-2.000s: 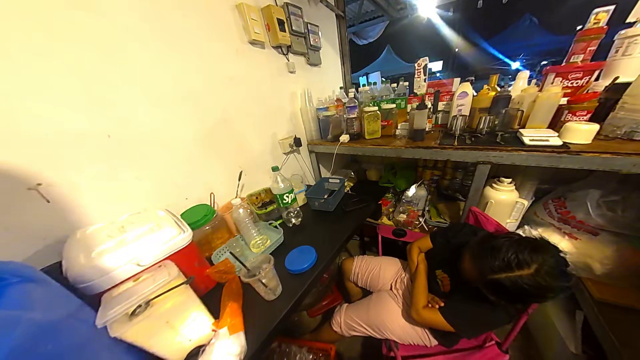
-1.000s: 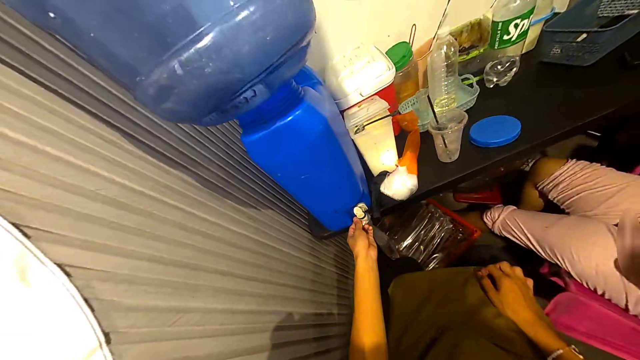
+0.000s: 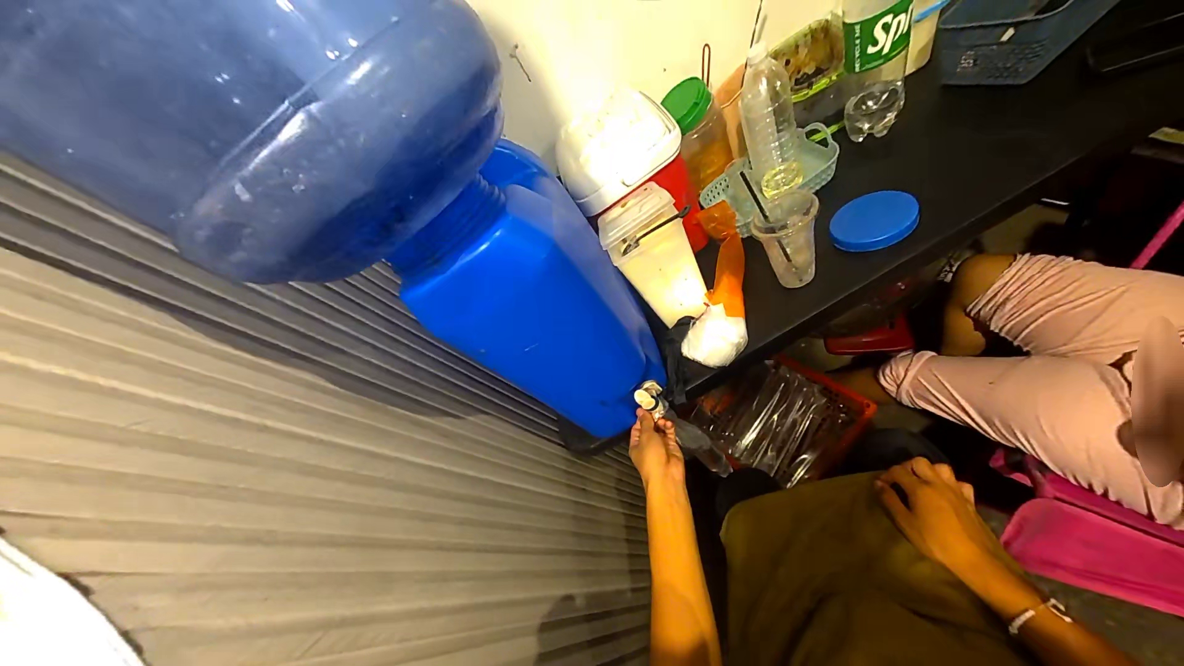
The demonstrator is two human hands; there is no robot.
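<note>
My left hand (image 3: 658,448) has its fingertips on the small pale tap (image 3: 649,398) low on the blue plastic water container (image 3: 541,305). A large translucent blue water bottle (image 3: 342,120) stands neck down on top of that container. What the fingers do behind the tap is partly hidden. My right hand (image 3: 928,507) rests on my lap, on the olive-brown cloth (image 3: 823,573), its fingers somewhat apart and holding nothing that shows. Beside the container, near the table edge, lies a white bundle in an orange-topped plastic bag (image 3: 715,335).
The black table (image 3: 980,139) bears a clear plastic cup with a straw (image 3: 789,245), a blue lid (image 3: 874,220), a white tub (image 3: 655,259) and bottles. Below is a red crate (image 3: 846,421) of plastic-wrapped items. A seated person's pink-trousered legs (image 3: 1064,370) are at right; corrugated sheeting (image 3: 305,462) is at left.
The view has swung down and left since two seconds ago, when neither of my hands showed. My left hand stays at the tap and my right on my lap since one second ago.
</note>
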